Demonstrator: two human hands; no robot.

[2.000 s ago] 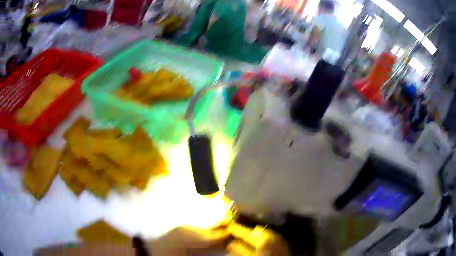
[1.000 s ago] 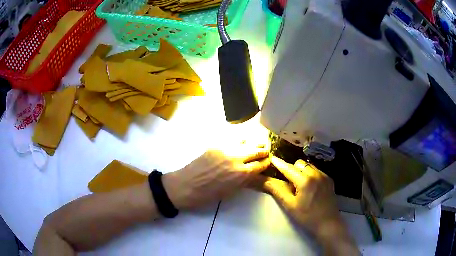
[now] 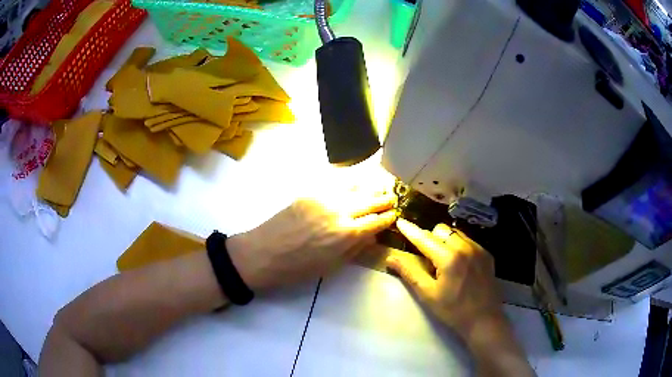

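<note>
My left hand [image 3: 313,235], with a black band on the wrist, lies flat in front of the sewing machine head [image 3: 471,103], its fingertips at the presser foot [image 3: 401,193]. My right hand [image 3: 453,280] lies to its right, with the index fingertip at the same spot. The fingertips of both hands almost meet. Any fabric piece under them is hidden by the fingers and the lamp's glare, so I cannot tell if they hold one. One mustard-yellow piece [image 3: 158,247] lies partly behind my left forearm. A loose pile of mustard-yellow pieces [image 3: 191,99] lies further back on the left.
A black gooseneck lamp [image 3: 346,103] hangs left of the machine head. A red basket [image 3: 96,66] and a green basket [image 3: 221,28] stand at the back left, a crumpled white bag [image 3: 29,166] below the red one. A slim tool with a green end [image 3: 551,328] lies at the right.
Two seconds ago the view was higher and blurred, with the hands mostly cut off. Since one second ago, the scene has shifted slightly up in the picture; both hands remain at the needle area.
</note>
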